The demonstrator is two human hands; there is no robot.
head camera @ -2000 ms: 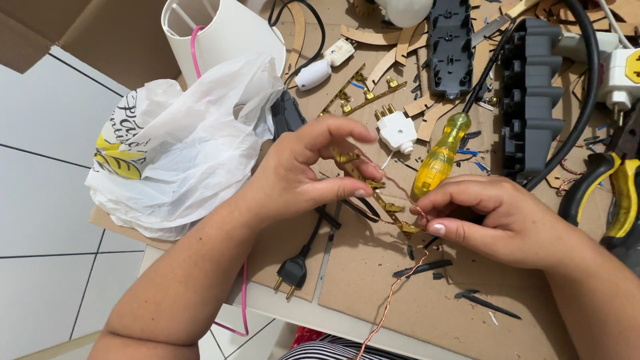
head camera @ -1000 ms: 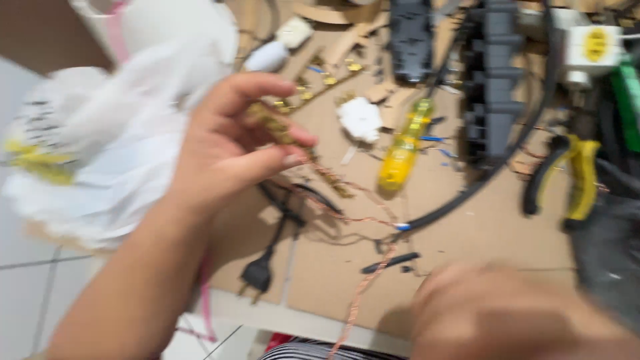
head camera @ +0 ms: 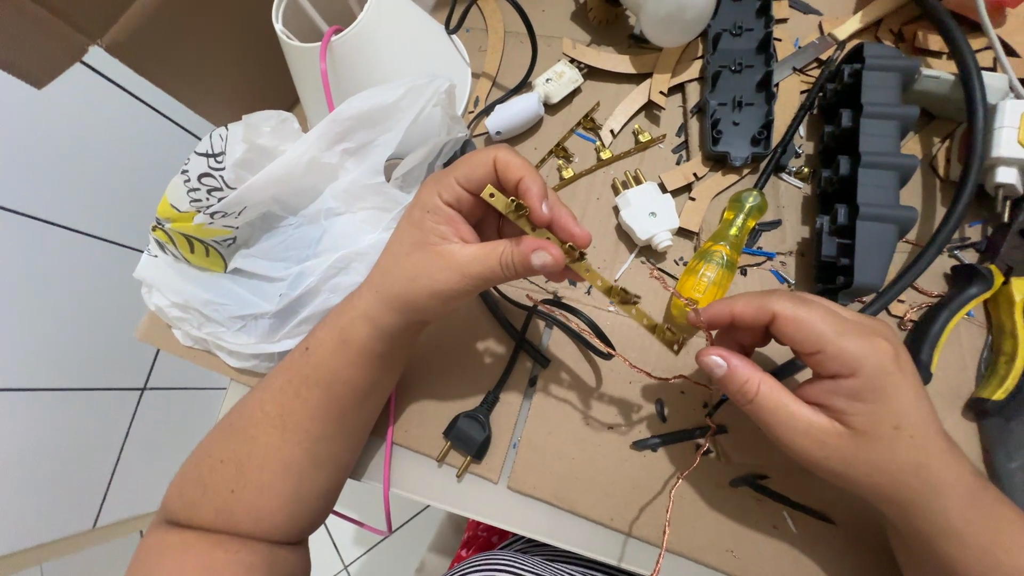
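Note:
My left hand [head camera: 488, 232] pinches a brass contact strip [head camera: 596, 280] between thumb and fingers; the strip slants down to the right over the cardboard. Thumb and index finger of my right hand [head camera: 800, 376] hold twisted bare copper wire [head camera: 676, 488] beside the strip's lower end. One length of the wire hangs toward the table's front edge, another runs left. Behind my right fingertips lies a screwdriver with a yellow transparent handle [head camera: 712, 260]. A white three-pin plug [head camera: 646, 212] lies between my hands, farther back. More brass strips [head camera: 612, 164] lie beyond my left hand.
A white plastic bag [head camera: 312, 232] and a lampshade [head camera: 384, 56] are at the left. A black two-pin plug [head camera: 468, 434] lies near the front edge. Grey power-strip housing parts [head camera: 864, 176], a thick black cable [head camera: 972, 136] and yellow-black pliers [head camera: 996, 344] are at the right.
My right hand, low and blurred away from the strip one second ago, has moved up to the strip's lower end, holding the copper wire. My left hand still holds the brass strip.

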